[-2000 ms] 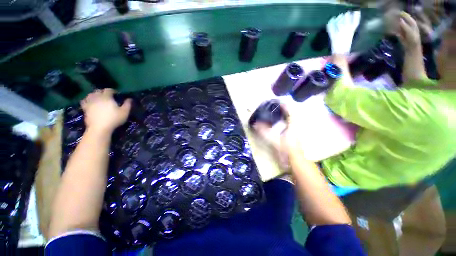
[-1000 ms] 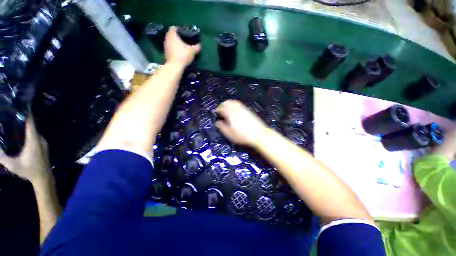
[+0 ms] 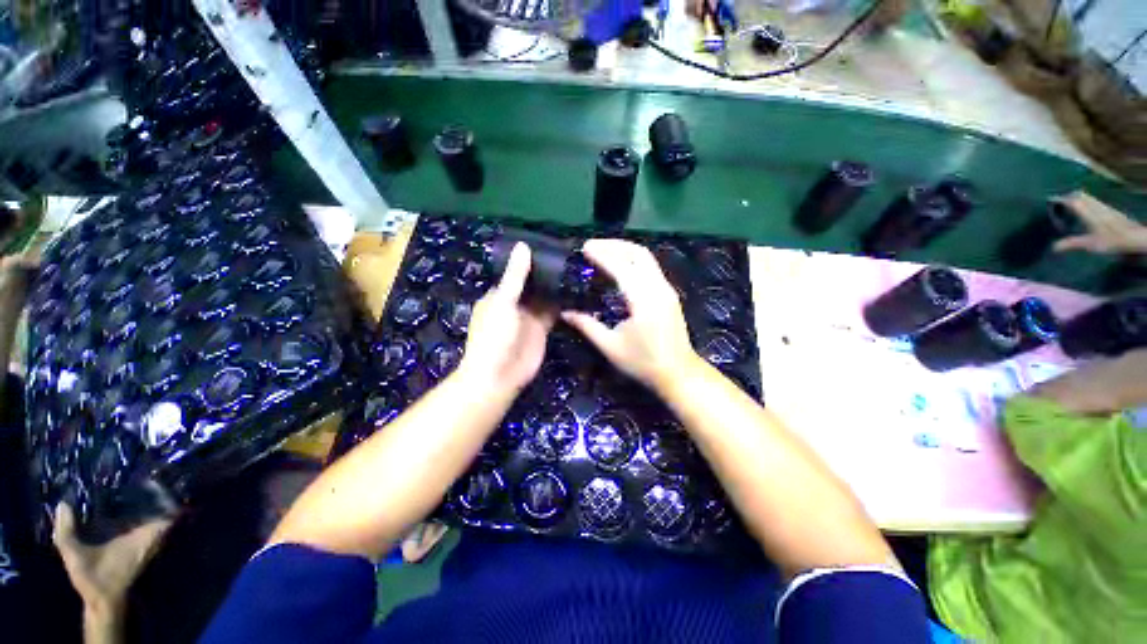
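My left hand (image 3: pixel 507 337) holds a matt black cylindrical unit (image 3: pixel 538 268) lying roughly level above the far part of the black blister tray (image 3: pixel 572 390). Its thumb lies along the near side of the cylinder. My right hand (image 3: pixel 644 321) is at the cylinder's right end, with thumb and fingers spread around a dark area. Whether it touches the cylinder or holds a small dark part cannot be told against the black tray. The tray has rows of round pockets with crosshatched glare. Both hands are bare.
Several black cylinders stand or lie on the green conveyor belt (image 3: pixel 755 189). Another person's hands hold a big blister tray (image 3: pixel 189 315) at left, by a grey metal upright (image 3: pixel 296 107). At right, cylinders and a blue-ringed one (image 3: pixel 1034 322) lie on the pink-white board (image 3: pixel 830 377), beside a green-sleeved person.
My left hand has brought a cylinder from the belt back over the tray. My right hand has moved right and up to its end. The neighbour's blister tray at left has come into view.
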